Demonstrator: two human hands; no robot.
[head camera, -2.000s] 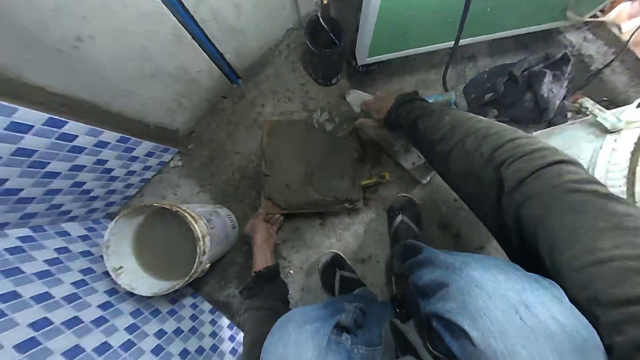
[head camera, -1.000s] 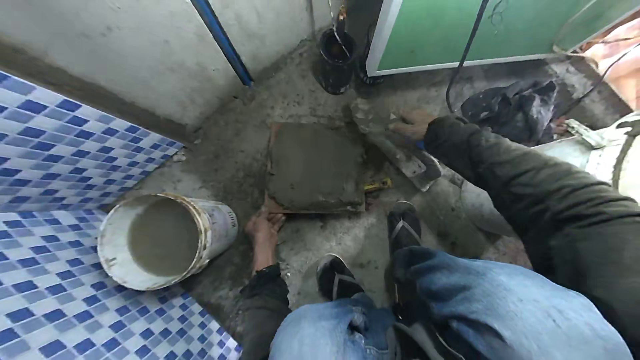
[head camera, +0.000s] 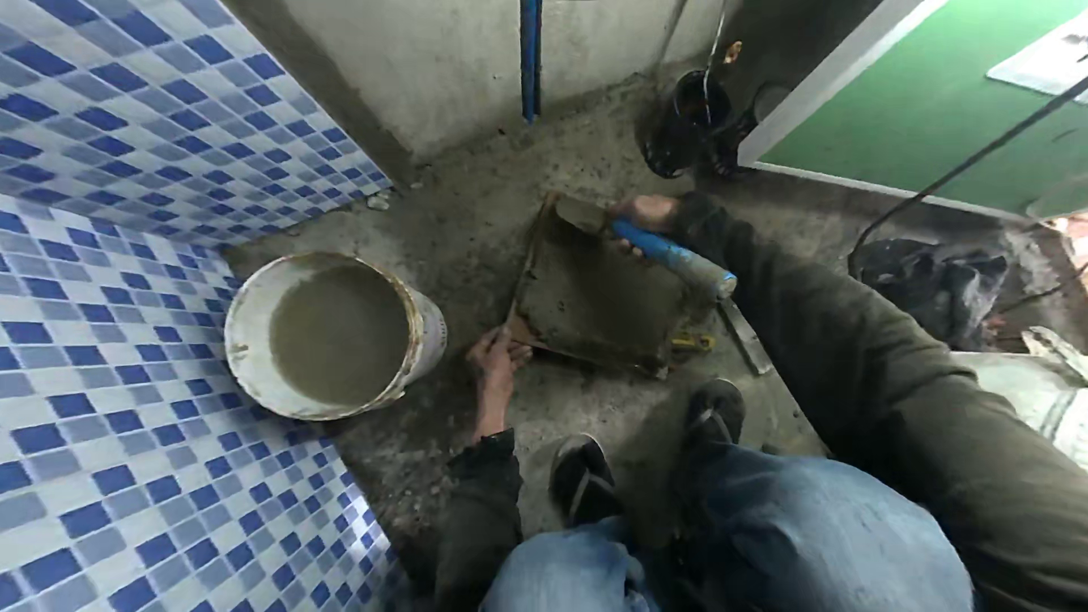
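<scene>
A square tile coated with grey mortar is at the middle of the view, turned at an angle. My left hand grips its near left corner. My right hand holds a trowel by its blue handle over the tile's upper right part; the blade lies toward the far corner and is partly hidden. A yellow tool lies by the tile's right edge, beside a flat metal bar. Left of my left hand stands a white bucket of murky grey water.
Blue and white tiled walls rise at the left, a bare plastered wall at the far side. A black container stands by a green panel with a hanging cable. Black plastic lies at right, above a white bucket.
My right hand has moved from the tile's right side to over its far edge, with the trowel. The tile has turned and looks tilted. The view has swung somewhat.
</scene>
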